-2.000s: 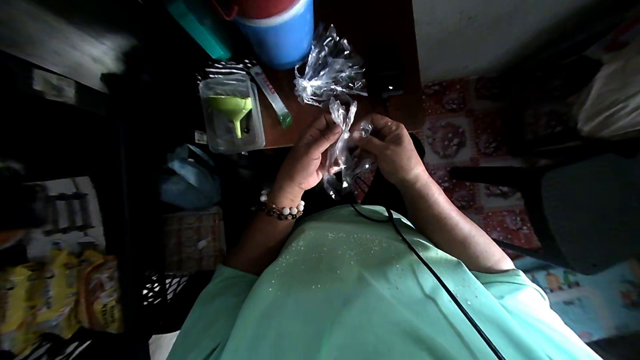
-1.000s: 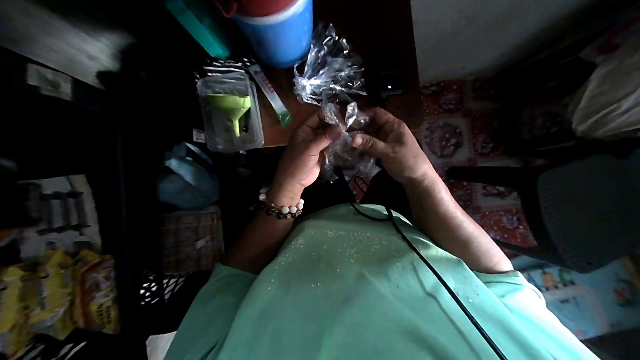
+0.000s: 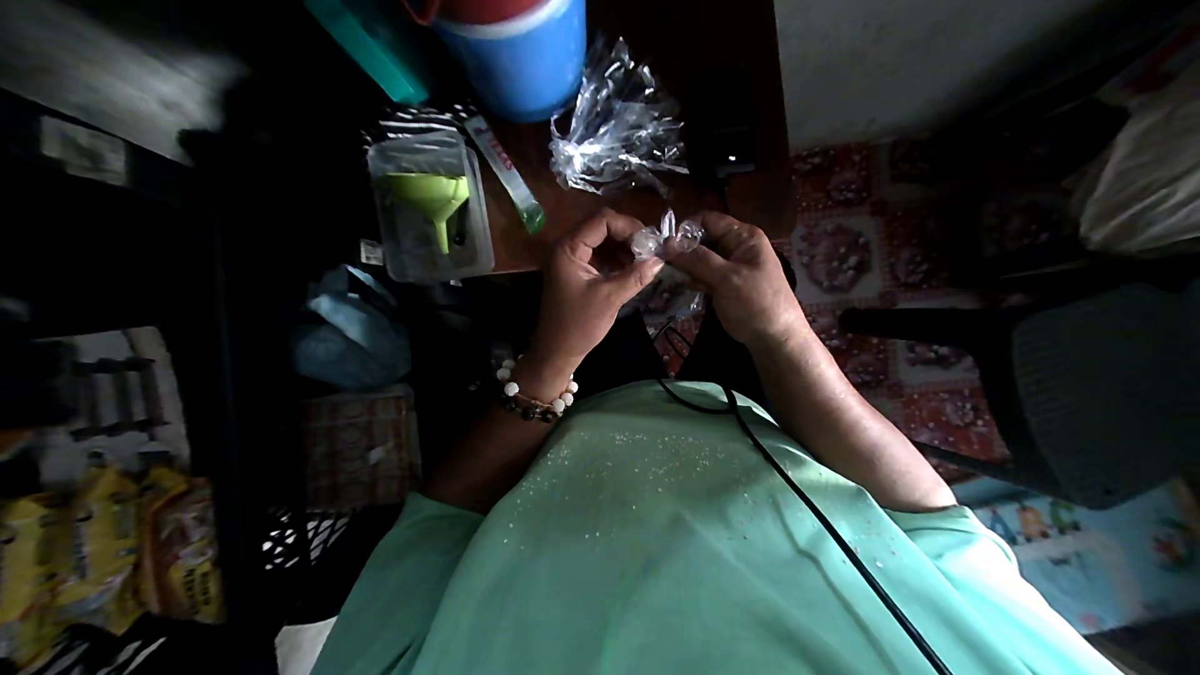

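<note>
My left hand [image 3: 592, 277], with a beaded bracelet [image 3: 539, 398] at its wrist, pinches one side of a clear plastic bag [image 3: 667, 239]. Thumb and fingers of my right hand [image 3: 745, 277] pinch the other side, close beside the left fingertips. The bag's lower part hangs under my hands, and its contents are not clear. Just beyond my hands, a crumpled bundle of clear plastic bags [image 3: 619, 131] lies on the wooden table [image 3: 516, 248]. A green funnel [image 3: 431, 195] rests in a clear plastic container [image 3: 392, 246] to the left, beside a narrow packet with a green end [image 3: 509, 176].
A blue bucket [image 3: 525, 70] and a teal object [image 3: 370, 47] stand at the table's far side. A dark chair [image 3: 1106, 394] is at the right. Yellow packages [image 3: 98, 534] are at lower left, and a blue plastic bag [image 3: 347, 328] is left of my wrist. A black cable [image 3: 825, 520] crosses my shirt.
My fingers have shifted on the clear bag, whose gathered top was taller between my hands two seconds ago. The bundle and the funnel have stayed in place.
</note>
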